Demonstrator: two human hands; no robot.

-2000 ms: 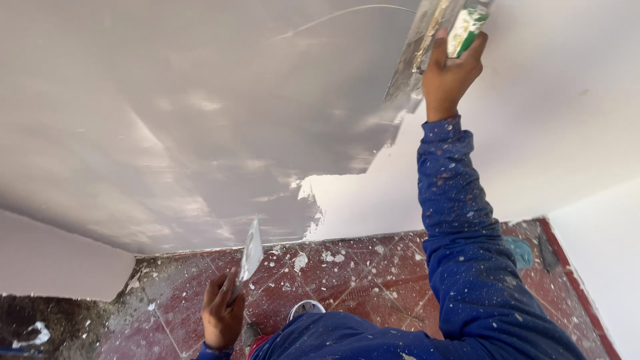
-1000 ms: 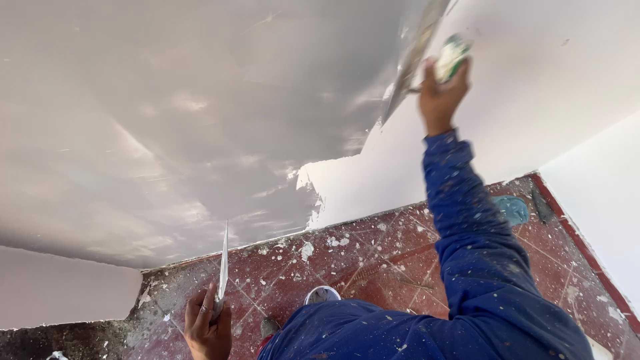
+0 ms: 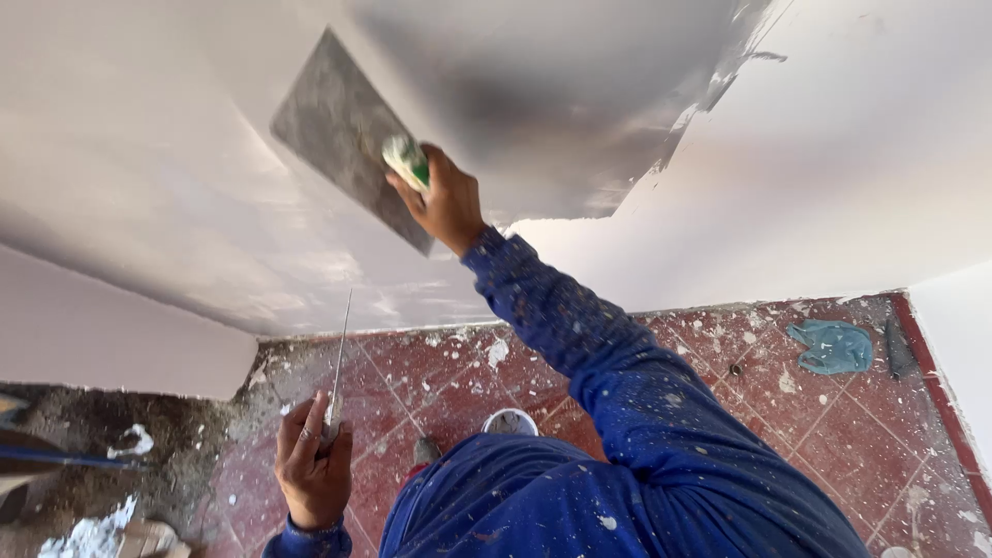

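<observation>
My right hand (image 3: 446, 198) grips the green, putty-smeared handle of a rectangular steel finishing trowel (image 3: 341, 136), its broad blade slanting over the wall. Whether the blade touches the wall I cannot tell. Low on the left, my left hand (image 3: 316, 461) is closed around the handle of a putty knife (image 3: 341, 349), whose thin blade points up and is seen edge-on. Damp grey coating covers the wall (image 3: 542, 101) around the trowel, with a ragged edge against a whiter part (image 3: 775, 194) on the right.
A white bucket (image 3: 510, 422) stands on the splattered red tile floor (image 3: 860, 434), close to my body. A blue plastic bag (image 3: 833, 346) lies near the right corner. White scraps (image 3: 89, 531) and cardboard (image 3: 151, 539) lie on dark ground at lower left.
My right hand has swept the trowel left and down from the upper right, across the grey coating. The left hand still holds the putty knife. The grey area's right edge looks different.
</observation>
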